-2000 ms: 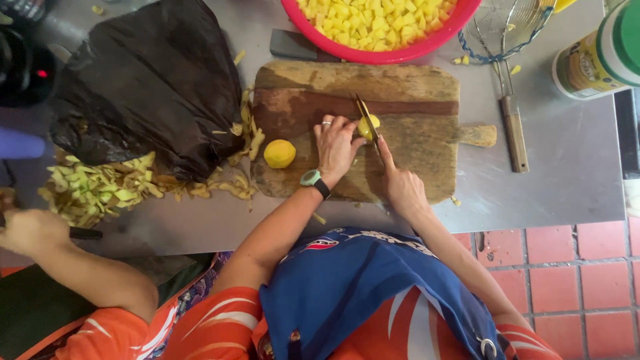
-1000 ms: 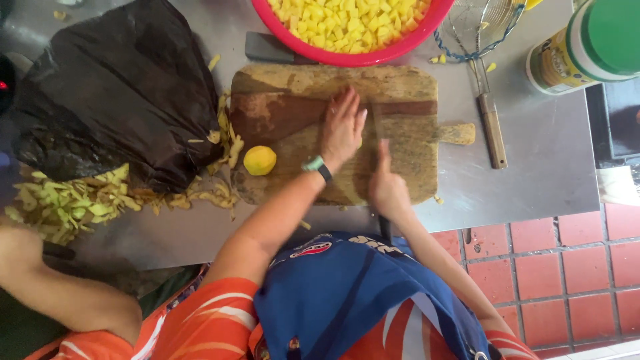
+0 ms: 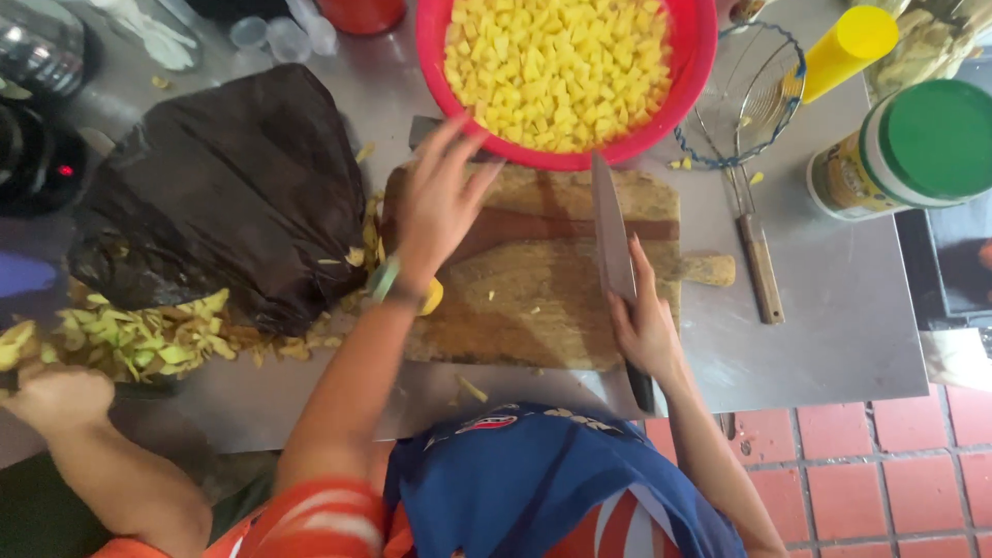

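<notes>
My right hand (image 3: 649, 325) holds a kitchen knife (image 3: 612, 240) by its black handle, blade pointing up the view over the right part of a wooden cutting board (image 3: 535, 310). Fingers apart and blurred, my left hand (image 3: 442, 194) is at the board's upper left, its fingertips by the rim of a red plastic basin (image 3: 570, 161). Yellow cubes, apparently diced potato (image 3: 558, 70), fill the basin. A peeled yellow piece (image 3: 431, 297) lies on the board, partly hidden by my left wrist. A few small bits are on the wood.
Left of the board lie a black plastic bag (image 3: 225, 186) and a heap of peelings (image 3: 155, 333). A co-worker's hand (image 3: 62, 395) is at lower left. To the right are a wire skimmer (image 3: 759, 263) and a green-lidded tub (image 3: 930, 147). The steel table's edge (image 3: 814, 407) runs above red floor tiles.
My left hand has moved from the middle of the board up and left towards the basin. The knife is now upright in the view, in my right hand. The view has shifted.
</notes>
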